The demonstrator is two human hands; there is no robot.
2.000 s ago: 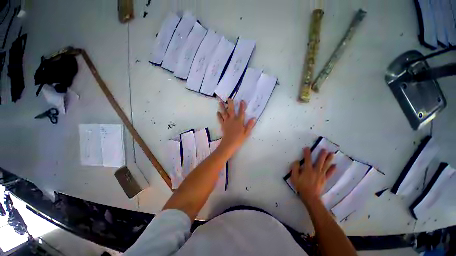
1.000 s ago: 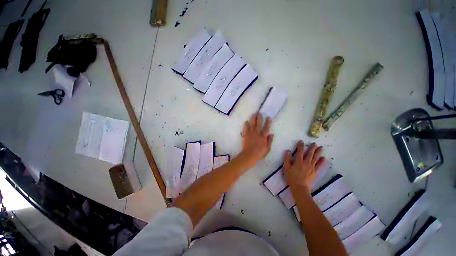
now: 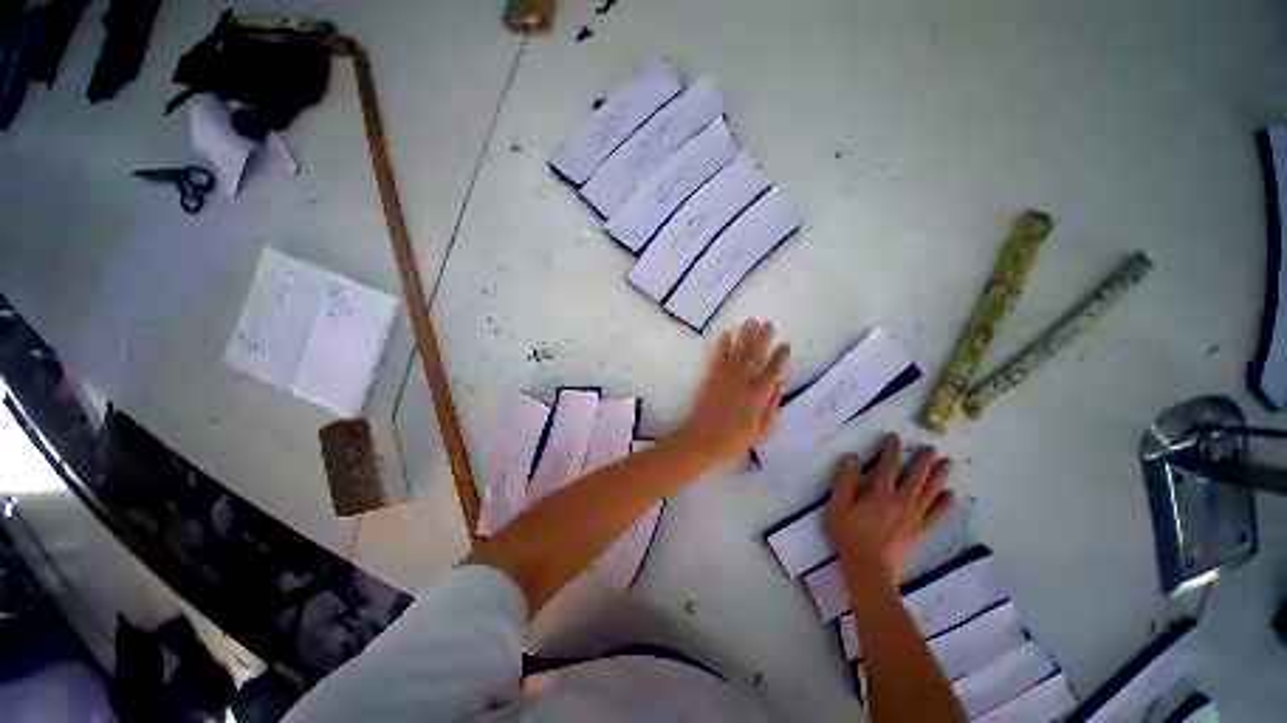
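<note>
A curved row of cut bundles with white paper tops and dark edges (image 3: pixel 678 194) lies ahead. A single bundle (image 3: pixel 850 389) lies apart, tilted, between my hands. My left hand (image 3: pixel 738 393) is flat with fingers spread, its fingertips at that bundle's left end. My right hand (image 3: pixel 892 511) rests spread on the upper bundles of the right-hand row (image 3: pixel 960 605), hiding part of them; the row runs down to the bottom edge. Another group of upright bundles (image 3: pixel 569 445) lies by my left forearm, partly covered by it.
Two worn bars (image 3: pixel 992 322) lie right of centre; the cutter's metal base (image 3: pixel 1200 494) stands at far right. A long thin ruler (image 3: pixel 409 290), white paper sheets (image 3: pixel 312 333), brown block (image 3: pixel 353 468), scissors (image 3: pixel 179 181) and black fabric (image 3: pixel 261 78) lie left.
The upper row has become shorter, and the right-hand row longer. My left hand and the single bundle are now nearer the right-hand row. My right hand has shifted along that row. The view has turned.
</note>
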